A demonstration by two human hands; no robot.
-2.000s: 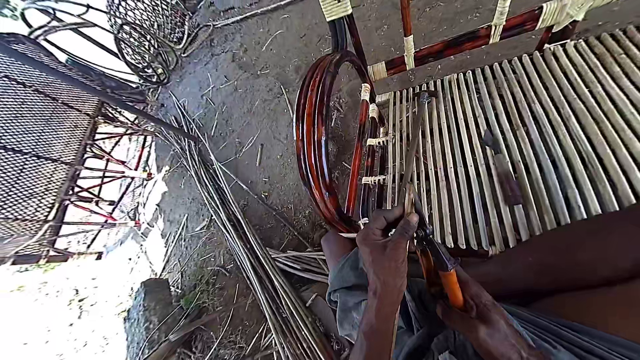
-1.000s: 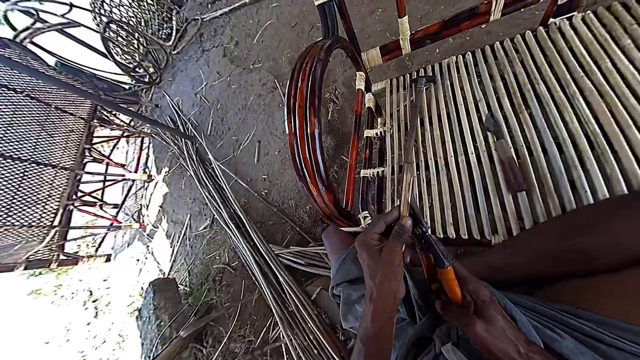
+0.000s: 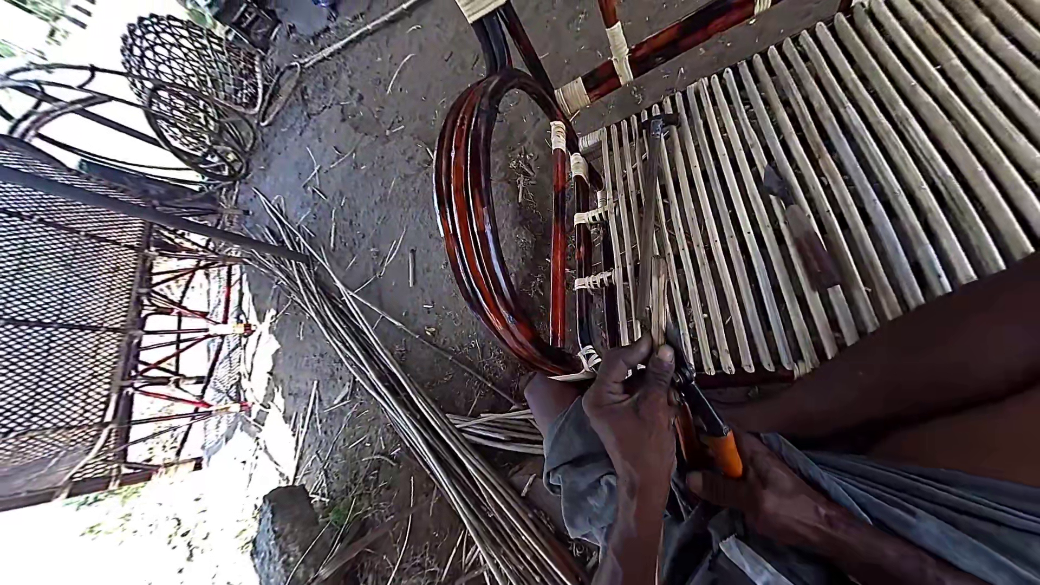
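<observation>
My left hand (image 3: 634,402) pinches a short bundle of pale cane strips (image 3: 659,296) upright, close to the lower end of the slatted cane seat. Just right of and below it, my right hand (image 3: 751,483) grips a cutting tool with orange and black handles (image 3: 721,443), probably pruning shears; its jaws are partly hidden by my left hand. A hammer (image 3: 654,162) lies along the slats (image 3: 760,219), head away from me, its lower part beside the strips. Farther right, a knife with a dark blade and brown handle (image 3: 811,248) rests on the slats.
Glossy red-brown cane hoops (image 3: 467,219) with pale bindings form the furniture's side. A long bundle of thin canes (image 3: 390,382) lies on the ground left of my knee. A stone (image 3: 284,532), a woven mesh panel (image 3: 65,325) and an openwork basket (image 3: 191,89) are at left.
</observation>
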